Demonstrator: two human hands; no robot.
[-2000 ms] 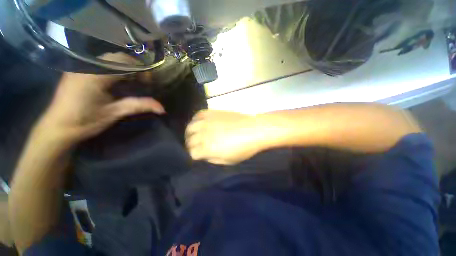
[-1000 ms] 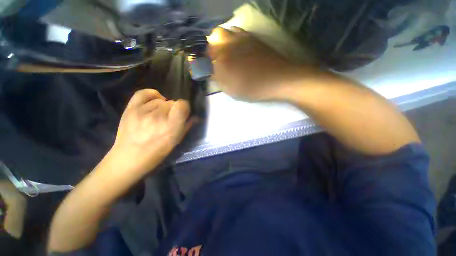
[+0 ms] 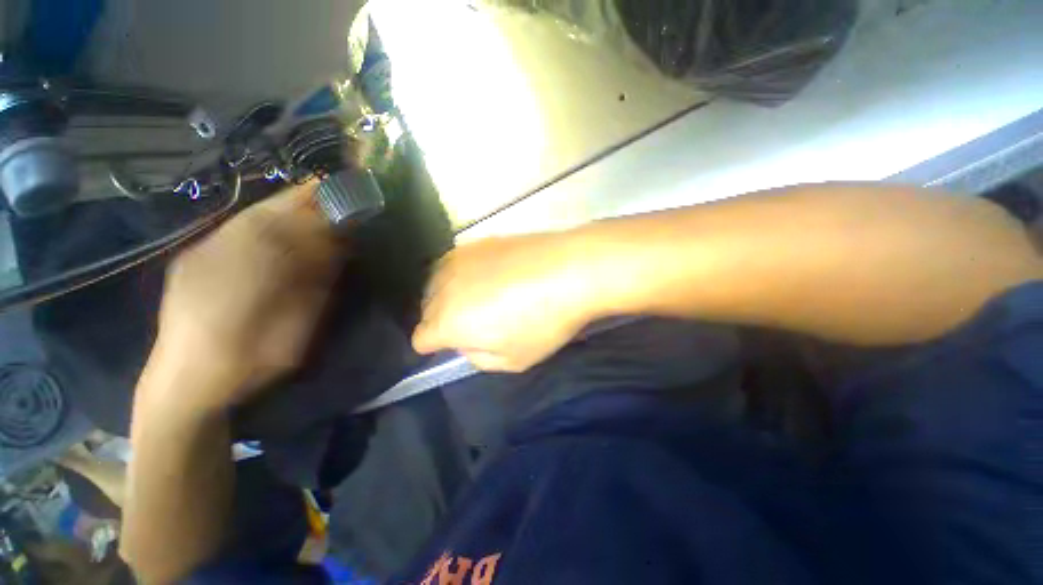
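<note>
A black garment (image 3: 103, 269) lies under and left of the sewing machine head and hangs over the table's front edge. My left hand (image 3: 246, 297) is blurred, on the cloth just below the machine's ribbed knob (image 3: 350, 197); its fingertips are hidden. My right hand (image 3: 492, 303) has curled fingers at the right edge of the black cloth, gripping it at the table's front edge. The needle and presser foot cannot be made out behind the head fittings and my left hand.
The white table (image 3: 641, 171) is brightly lit beside the head. A dark plastic bag (image 3: 743, 46) lies at the back. A metal guard loop (image 3: 126, 269) curves at the left. Part of another person's arm (image 3: 92, 471) shows at the lower left, near a round grey vent (image 3: 29, 402).
My right hand has come from beside the needle area down to the table's front edge. My left hand has moved up and left towards the head. The view has shifted.
</note>
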